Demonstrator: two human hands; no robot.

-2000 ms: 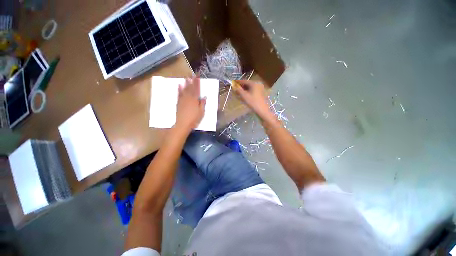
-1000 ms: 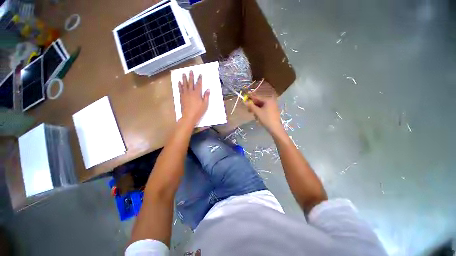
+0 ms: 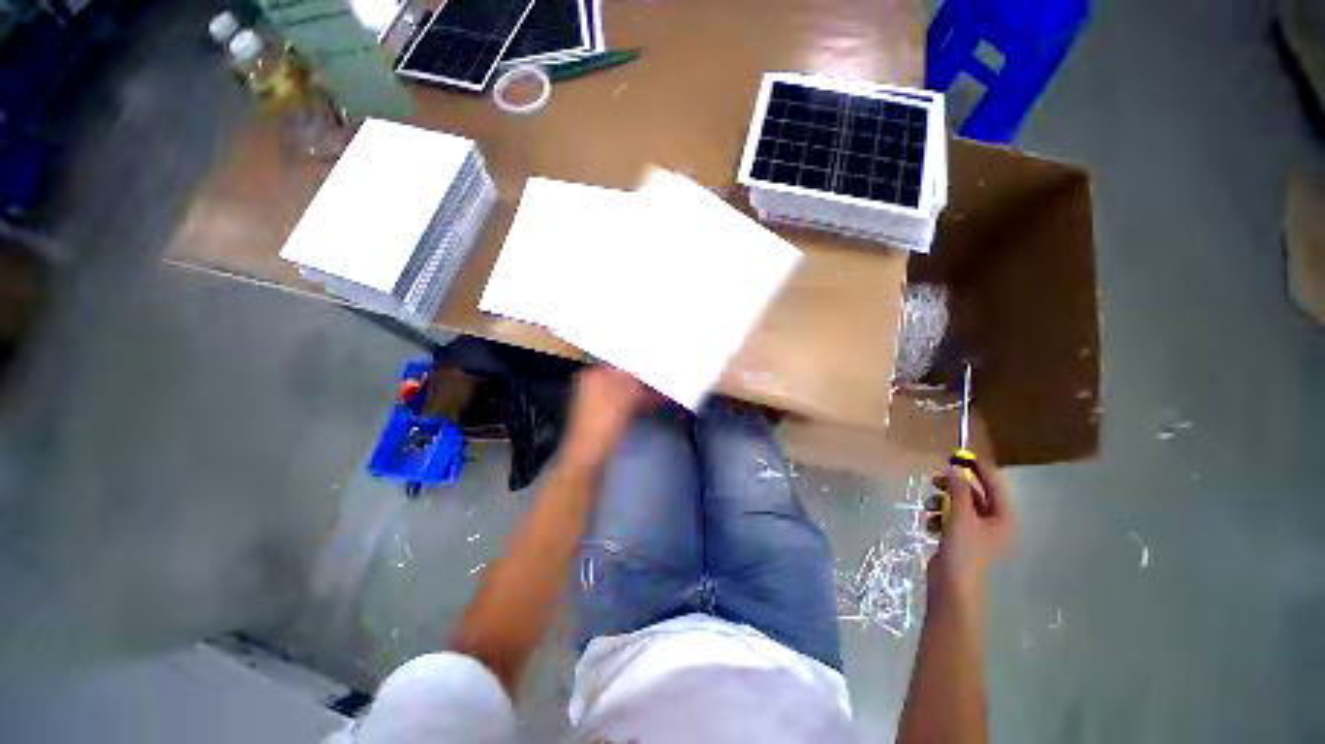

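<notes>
A white-backed solar panel (image 3: 690, 291) is tilted over the table's front edge, overlapping the low white-topped panel pile (image 3: 531, 262). My left hand (image 3: 608, 404) holds its near edge; the fingers are partly hidden under it. My right hand (image 3: 974, 509) is closed around the yellow-and-black handle of a trimming tool (image 3: 963, 462), its thin metal shaft pointing up, in front of the cardboard box. The working stack of panels (image 3: 843, 157) lies beside the box with a dark cell face on top.
A tall panel stack (image 3: 375, 215) stands on the table at left. The cardboard box (image 3: 1035, 291) at right holds whitish offcuts (image 3: 921, 332). A tape roll (image 3: 522, 89) and loose dark panels (image 3: 465, 37) lie farther back. A blue stool (image 3: 1003, 51) stands beyond; a blue bin (image 3: 417, 445) is below.
The view has swung left. My left hand has gone from lying flat on the panel to holding its edge, and the panel has moved left to the low pile. My right hand has moved away with the tool.
</notes>
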